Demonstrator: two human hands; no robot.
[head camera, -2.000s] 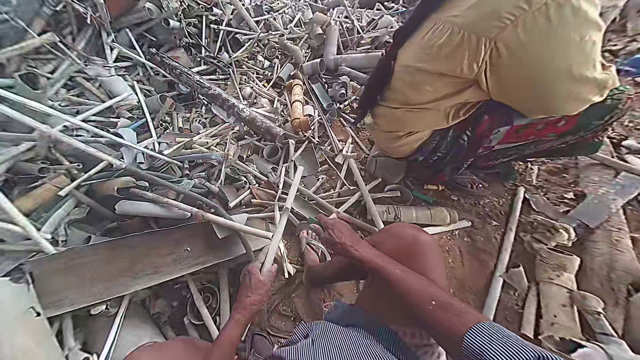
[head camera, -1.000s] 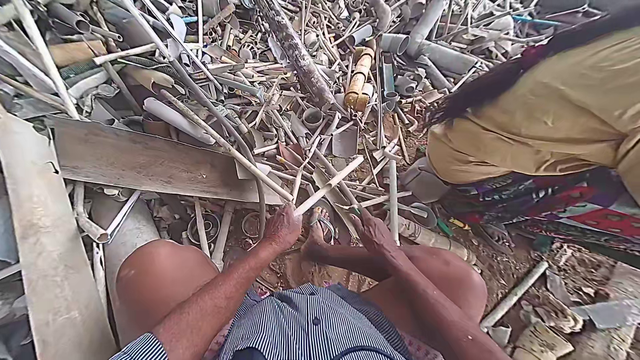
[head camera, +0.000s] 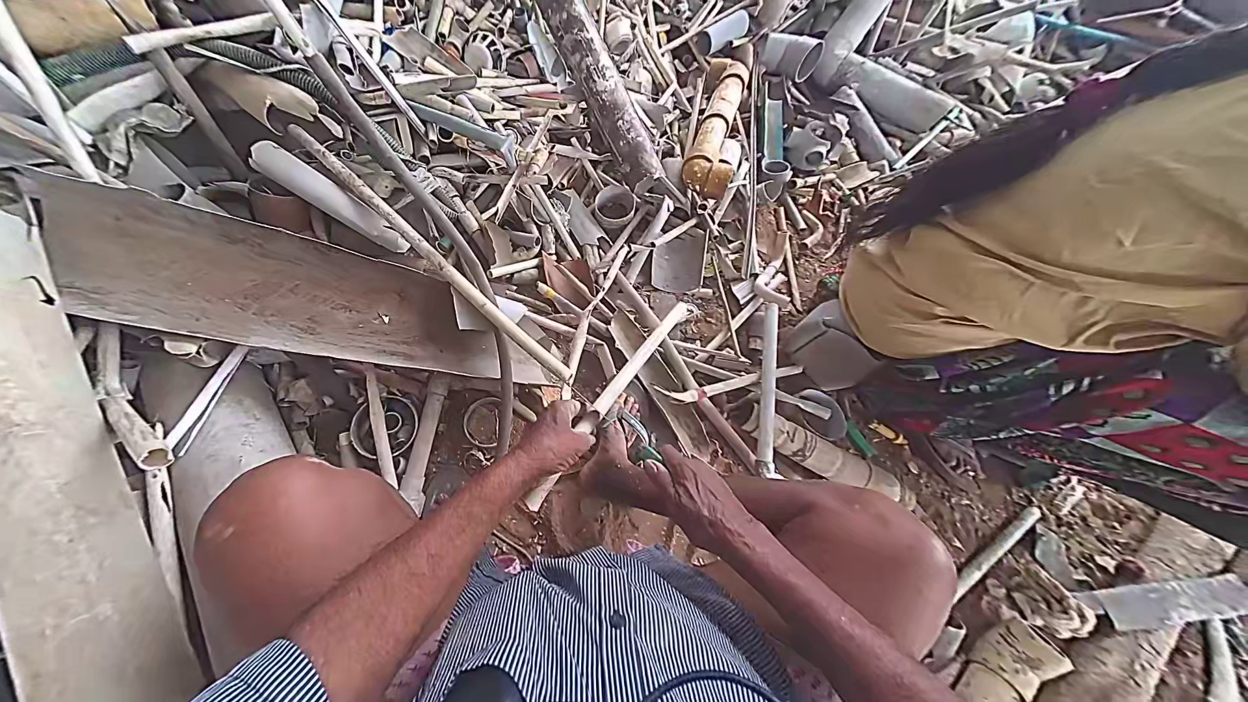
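My left hand (head camera: 556, 439) is closed around a pale plastic pipe (head camera: 639, 361), which slants up and to the right from my fist. Close by on the right, near my foot, my right hand (head camera: 682, 487) is curled around a small green thing (head camera: 645, 454), perhaps a tool's handle; the rest of it is hidden. A thin, light strip (head camera: 581, 346) rises just above my left fist. Beneath both hands my bare foot (head camera: 609, 468) rests between my bent knees.
Scrap pipes and fittings lie heaped ahead, with a yellowish pipe piece (head camera: 717, 127) among them. A long flat board (head camera: 244, 283) lies at the left beside a wide pale panel (head camera: 78, 487). A person in a tan top (head camera: 1063, 234) crouches close on the right.
The view has turned right since the first frame. The held pipe stood steeper then, and now leans to the right. My right hand has come lower and closer to my left hand since one second ago.
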